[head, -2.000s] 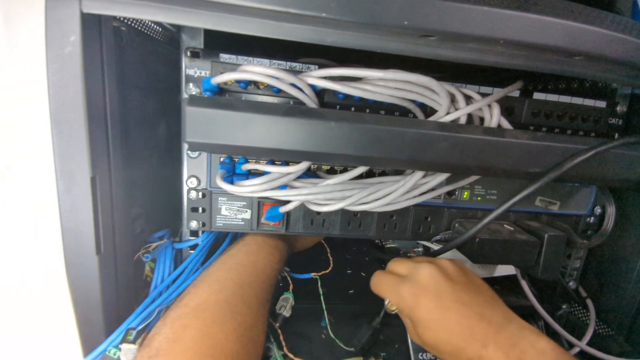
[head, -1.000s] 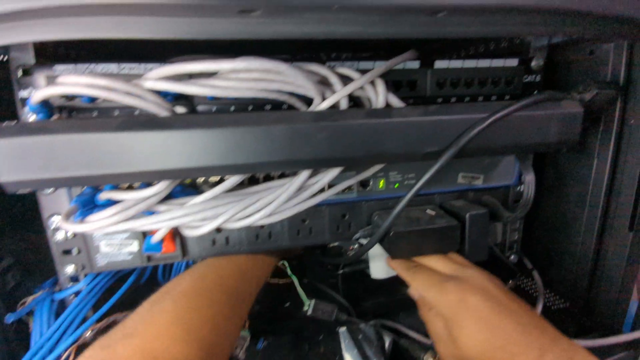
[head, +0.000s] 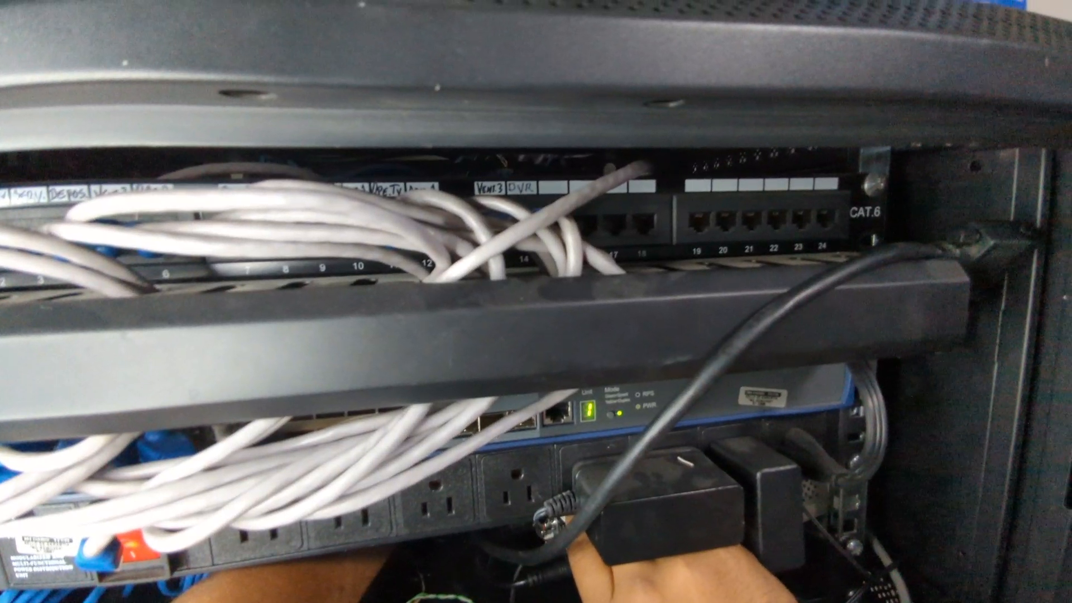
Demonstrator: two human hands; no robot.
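Note:
The back of my right hand [head: 662, 578] shows at the bottom, just beneath a black power adapter [head: 662, 511] plugged into the rack power strip [head: 435, 494]. Its fingers are hidden behind the adapter and the strip. Of my left arm only the forearm appears at the bottom left; it passes under the strip, and the hand is out of sight. A thick black cable [head: 695, 385] runs from the right rack post down past the adapter, near my right hand. Grey patch cables [head: 335, 469] hang in front of the strip and the switch [head: 754, 398].
A black cable-management bar [head: 469, 335] crosses the rack below a CAT.6 patch panel [head: 762, 222]. A second black adapter [head: 766, 502] stands beside the first. A red rocker switch [head: 138, 546] sits at the strip's left, partly behind a blue plug [head: 98, 554]. Blue cables hang at the lower left.
The view has moved closer to the rack and to the right. My right hand, earlier lower with a cable by its fingers, is now beneath the adapter.

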